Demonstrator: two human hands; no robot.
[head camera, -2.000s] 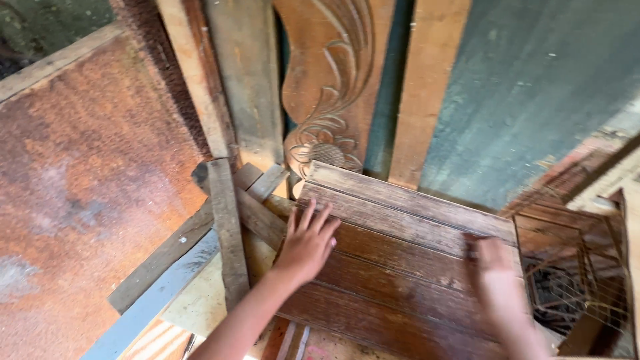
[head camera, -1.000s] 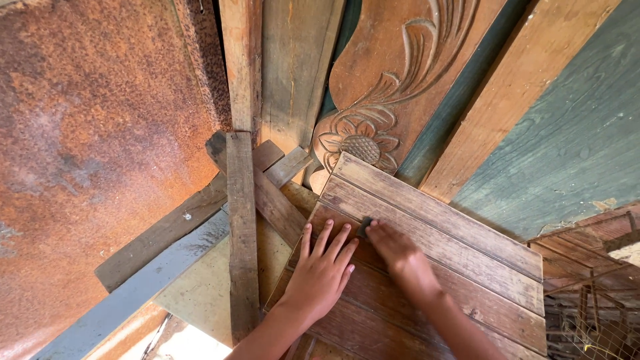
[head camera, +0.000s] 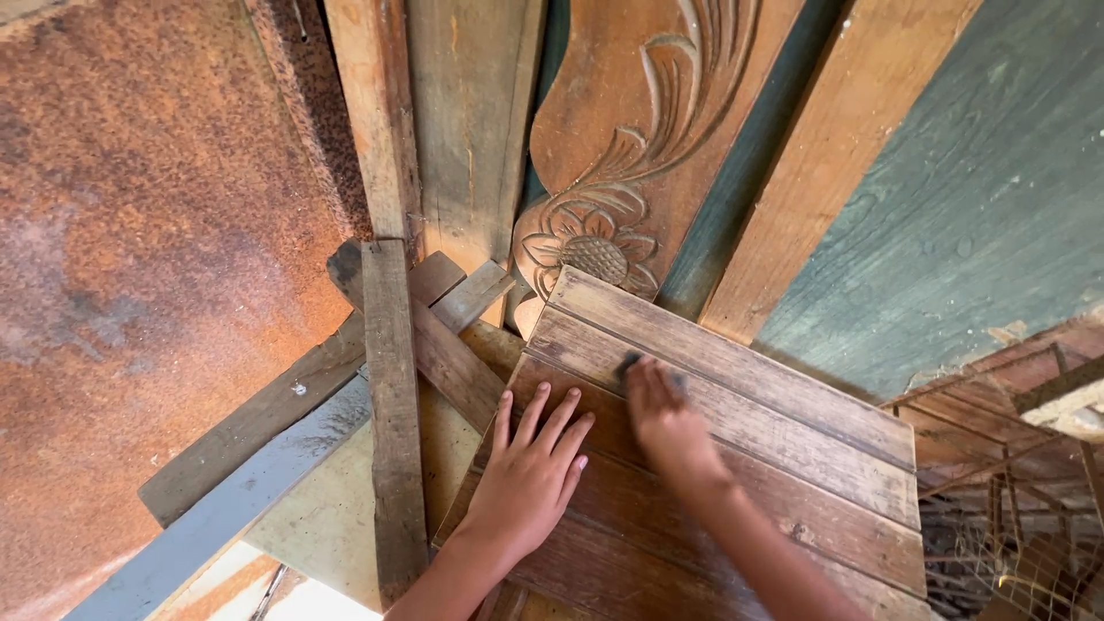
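Observation:
A grooved wooden panel (head camera: 828, 431) lies slanted before me; its two upper strips look paler and duller than the reddish-brown strips below. My left hand (head camera: 530, 483) rests flat on the panel near its left edge, fingers spread, holding nothing. My right hand (head camera: 668, 414) presses a small dark pad (head camera: 634, 366), perhaps sandpaper, onto the second strip from the top. The hand is slightly blurred and covers most of the pad, so its kind cannot be told.
Loose wooden boards (head camera: 392, 414) cross left of the panel, beside a grey-painted board (head camera: 233, 500). Behind stand a carved wooden piece with a flower (head camera: 595, 250) and upright planks. A rusty metal sheet (head camera: 155, 259) fills the left; a rusty wire-and-metal frame (head camera: 1009, 483) stands at right.
Two seconds ago my right hand was near the panel's right side; it has since moved left, close to my left hand. The left hand stays flat on the panel. The view has shifted.

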